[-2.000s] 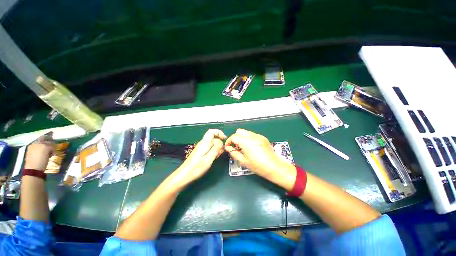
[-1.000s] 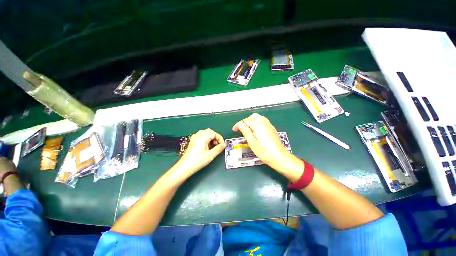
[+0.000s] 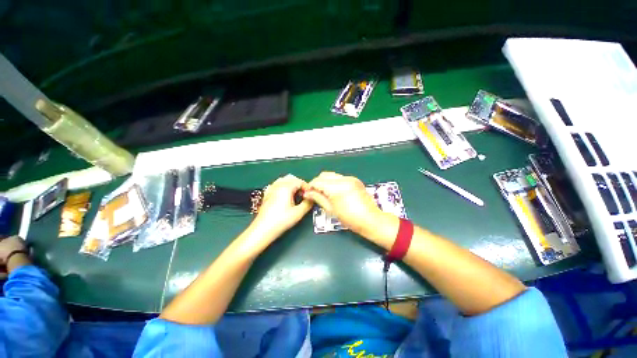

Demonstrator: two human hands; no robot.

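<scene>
A silvery phone mid-frame (image 3: 392, 198) lies open side up on the dark green bench, partly covered by my right hand. My left hand (image 3: 278, 204) is at its left end, fingers curled. My right hand (image 3: 347, 203) reaches over it, with a red strap (image 3: 401, 240) on the wrist. The fingertips of both hands meet. A small dark spot shows between them, but whether it is a part or shadow is unclear. A bundle of thin black cables (image 3: 232, 198) with gold tips lies left of my left hand. Tweezers (image 3: 452, 187) lie to the right.
Plastic bags with black strips (image 3: 167, 210) and brown squares (image 3: 120, 215) lie left, beside orange pieces (image 3: 74, 214). More mid-frames (image 3: 440, 134) and a white slotted tray (image 3: 573, 91) are right. Phone units (image 3: 355, 96) sit on the belt. Another person's hand (image 3: 12, 250) is far left.
My right hand has moved down and left from above the mid-frame, and its fingertips have come back to my left hand's. The units on the belt have shifted right.
</scene>
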